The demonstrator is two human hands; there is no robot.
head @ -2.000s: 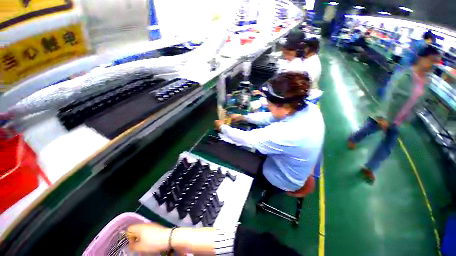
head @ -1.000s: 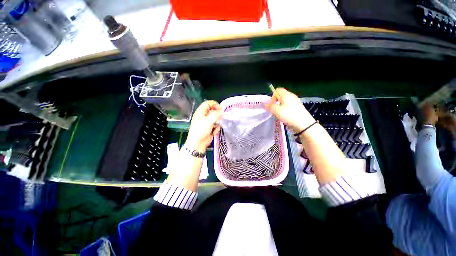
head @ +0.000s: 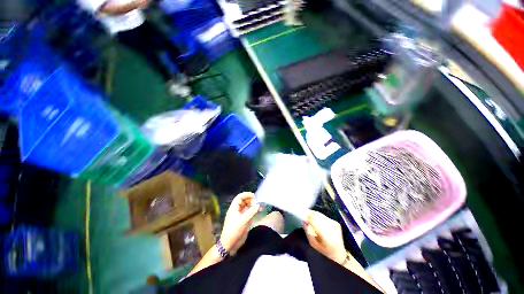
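A clear plastic bag (head: 291,182) is stretched between my two hands above my lap, beside the bench edge. It looks flat; blur hides whether anything is inside. My left hand (head: 242,217) grips its left corner. My right hand (head: 323,229) grips its lower right corner. The pink basket (head: 451,172) stands on the bench to the right of my hands and holds many loose metal pins (head: 393,186). Black moulded parts (head: 445,267) lie in rows on a white sheet at the lower right.
The blurred press (head: 402,86) stands beyond the basket. A long black tray (head: 316,74) and crumpled white cloth (head: 319,133) lie on the bench. Open cartons (head: 164,201), blue crates (head: 63,126) and a bag-topped bin (head: 178,126) are at left. A person stands at upper left.
The view has turned left toward the floor. The bag has moved from over the pink basket to above my lap, still held in both hands. The pins in the basket are now uncovered.
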